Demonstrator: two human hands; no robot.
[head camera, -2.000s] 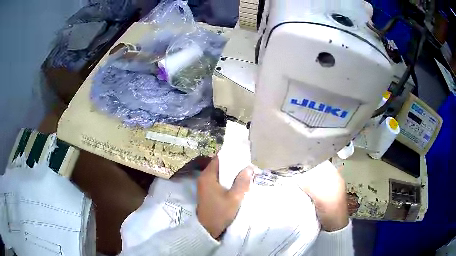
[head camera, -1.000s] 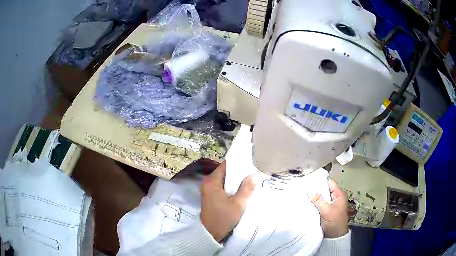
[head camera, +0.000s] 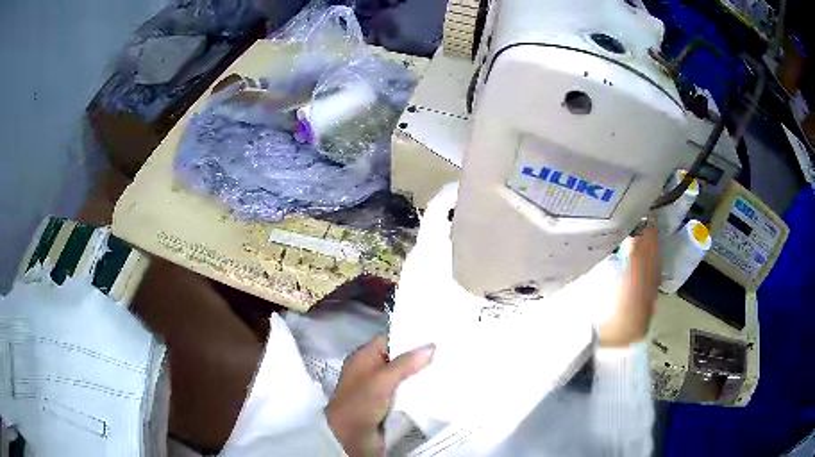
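A white garment panel (head camera: 483, 357), overexposed, lies under the cream machine head (head camera: 572, 152) with the blue JUKI label and hangs down towards me. My left hand (head camera: 371, 393) grips the panel's left edge, thumb on top, below and left of the head. My right hand (head camera: 634, 286) is raised at the right side of the head, fingers up, blurred, at the panel's bright right part; whether it grips cloth I cannot tell. A short dark stitch mark shows just below the head. The needle area is hidden.
A stack of white panels (head camera: 80, 366) lies at the left by a green-striped box (head camera: 112, 272). A plastic bag of grey-blue material (head camera: 268, 161) with a thread cone (head camera: 344, 107) is on the worn table (head camera: 205, 254). Right are a thread cone (head camera: 686, 254), control panel (head camera: 749, 228) and metal-faced box (head camera: 718, 357).
My left hand has moved down and towards me along the panel. My right hand has moved up beside the head. The panel has shifted and spread, with its folds now lower.
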